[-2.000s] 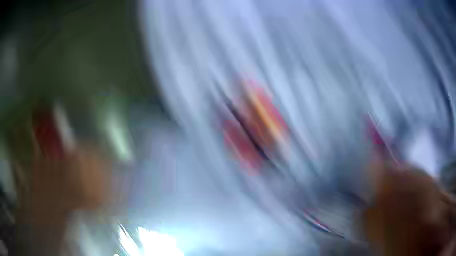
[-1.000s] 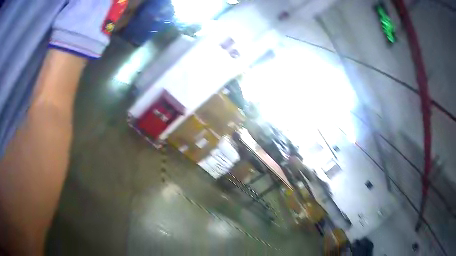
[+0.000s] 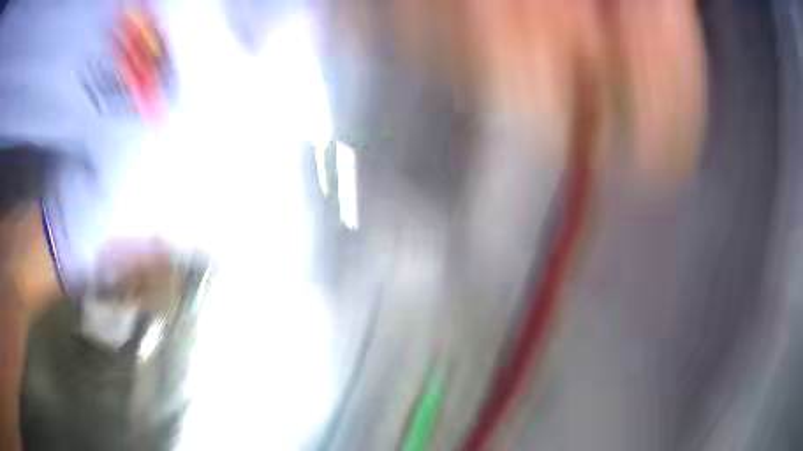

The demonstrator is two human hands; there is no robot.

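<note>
The view is strongly blurred and tilted. Large blurred fingers (image 3: 651,79) reach down from the top right edge, close to the camera. I cannot tell which hand they belong to or whether they hold anything. A bare forearm (image 3: 19,299) runs along the left edge, below pale cloth; its hand cannot be made out. A red-orange patch (image 3: 141,57) shows on the pale cloth at the upper left. No garment being worked on can be made out.
White glare fills the left middle. A dark red band (image 3: 550,282) curves down the right half over a grey surface. A green streak (image 3: 427,410) lies at the bottom. Greenish-grey floor (image 3: 88,396) shows at the lower left, beneath a blurred brownish shape.
The view has swung from a hall with cartons to glare and a blurred grey surface. Large fingers have come in at the top right. The forearm now shows only as a strip at the left.
</note>
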